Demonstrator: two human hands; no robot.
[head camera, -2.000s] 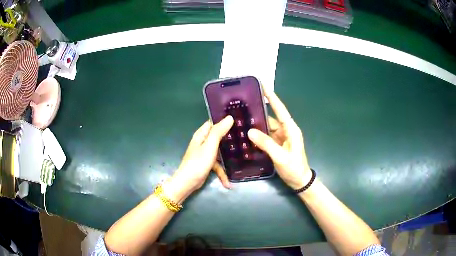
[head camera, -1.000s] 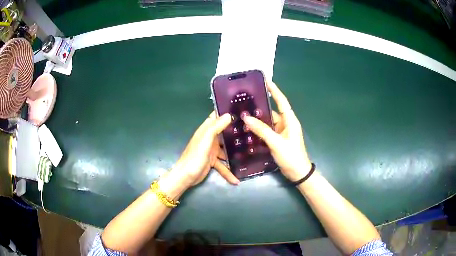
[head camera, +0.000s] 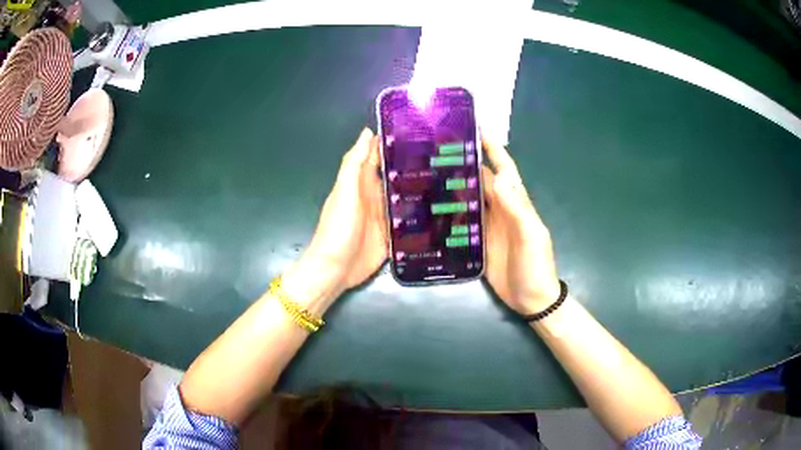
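A smartphone (head camera: 432, 198) in a pale case is upright in the middle of the view. Its dark screen shows several green chat bubbles, with a bright purple-white glare at its top. My left hand (head camera: 351, 220) holds the phone's left edge. My right hand (head camera: 518, 233) holds its right edge. Both thumbs lie along the sides, off the screen. The fingers behind the phone are hidden. A long white label sheet (head camera: 501, 79) lies behind the phone's top and runs up to the picture's top edge.
A pink desk fan (head camera: 33, 98) stands at the left edge, with a small white bottle (head camera: 125, 48), a white box (head camera: 53, 224) and a white cable beside it. The glossy green bench (head camera: 220, 167) has a white strip (head camera: 290, 15) along its far side.
The phone screen has changed from a keypad to a chat page. Both thumbs have moved off the screen to its sides. The trays at the top have left the view.
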